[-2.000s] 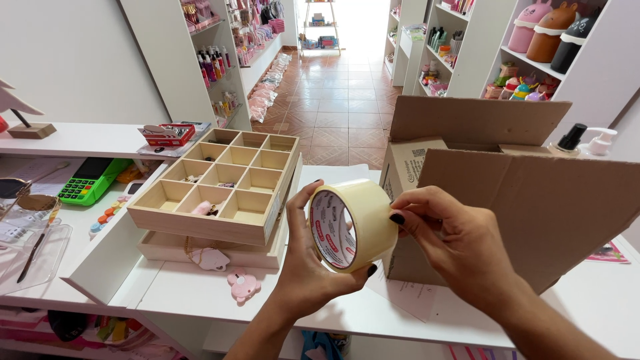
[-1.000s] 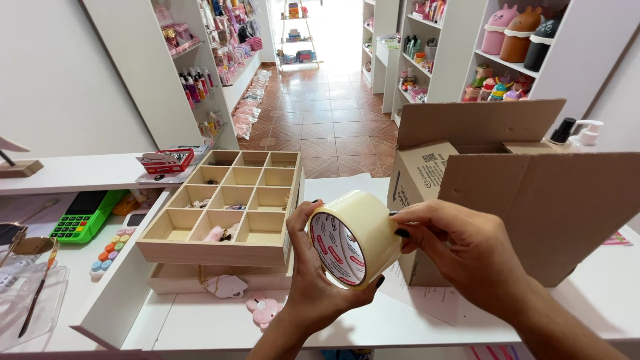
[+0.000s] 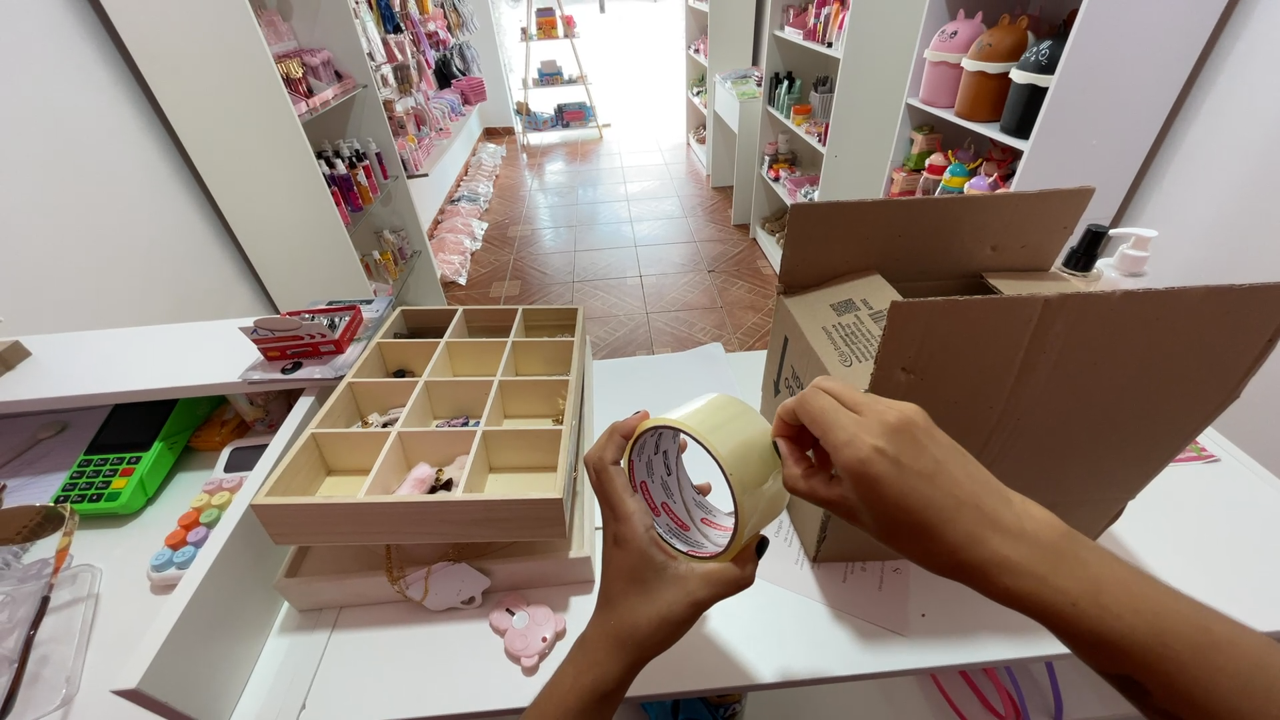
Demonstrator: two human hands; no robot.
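A wide roll of clear packing tape [image 3: 745,460] is gripped in my left hand [image 3: 660,560], its printed cardboard core facing left. Against the roll's outer right side, my right hand [image 3: 860,460] pinches with thumb and forefinger; whether a lifted tape end is between them is hidden. Behind my right hand stands a cardboard box [image 3: 1040,390] with its flaps raised. A pink bear-shaped item [image 3: 527,631] lies on the white counter [image 3: 420,675], left of my left wrist.
Left of the roll, a wooden compartment tray [image 3: 415,520] holding small accessories rests on another wooden tray [image 3: 330,580]. A green card terminal [image 3: 135,455] and a red box [image 3: 305,335] are farther left. Pump bottles [image 3: 1130,255] stand behind the cardboard box.
The view has shifted somewhat. Both hands stay at the tape roll, my left hand around it and my right fingers at its outer side.
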